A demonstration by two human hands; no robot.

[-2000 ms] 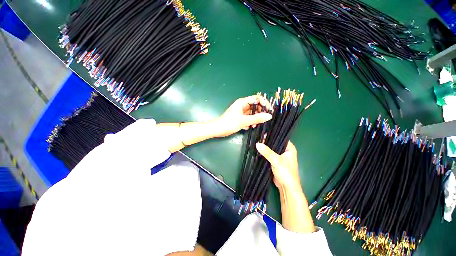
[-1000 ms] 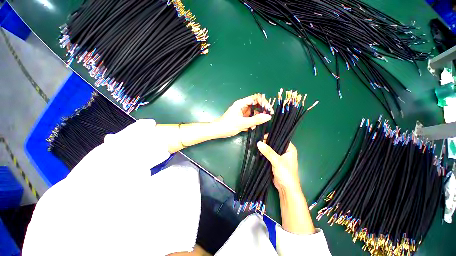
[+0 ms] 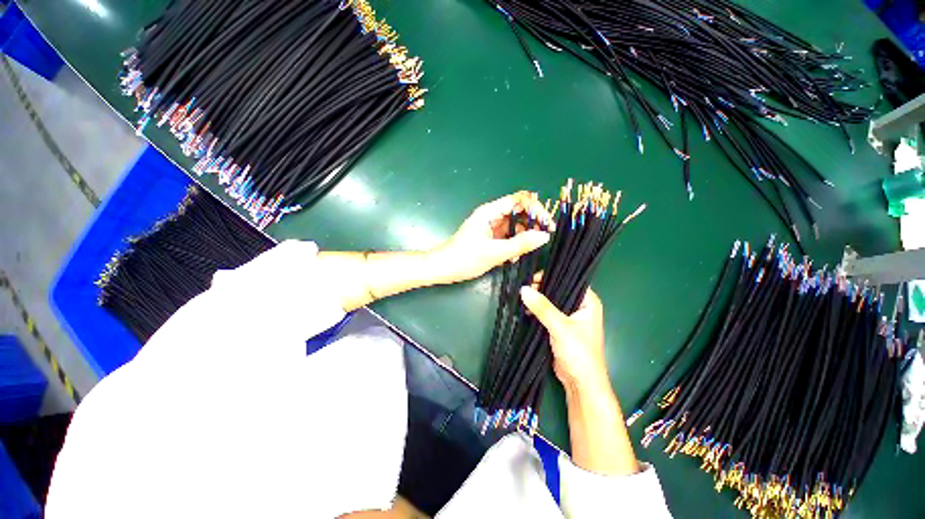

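Note:
A cable bundle (image 3: 568,258) of short black cables lies in front of me near the table edge, brass-coloured ends away from me, blue, white and reddish wire ends towards me. My right hand (image 3: 576,335) grips its middle from the right, thumb on top. My left hand (image 3: 497,238) holds a few cables at the bundle's upper left, fingers curled round them; a small gap shows between these and the rest. One cable sticks out at the upper right. The fingers under the bundle are hidden.
A left cable stack (image 3: 274,91) lies at the upper left, a right cable stack (image 3: 791,375) at the lower right. Loose long cables (image 3: 680,61) spread over the far table. A blue bin (image 3: 86,289) with more cables stands below the left edge. Metal bars (image 3: 887,265) jut in at right.
Since two seconds ago the gap between the left-hand cables and the rest of the bundle has widened slightly. Both hands have stayed almost in place.

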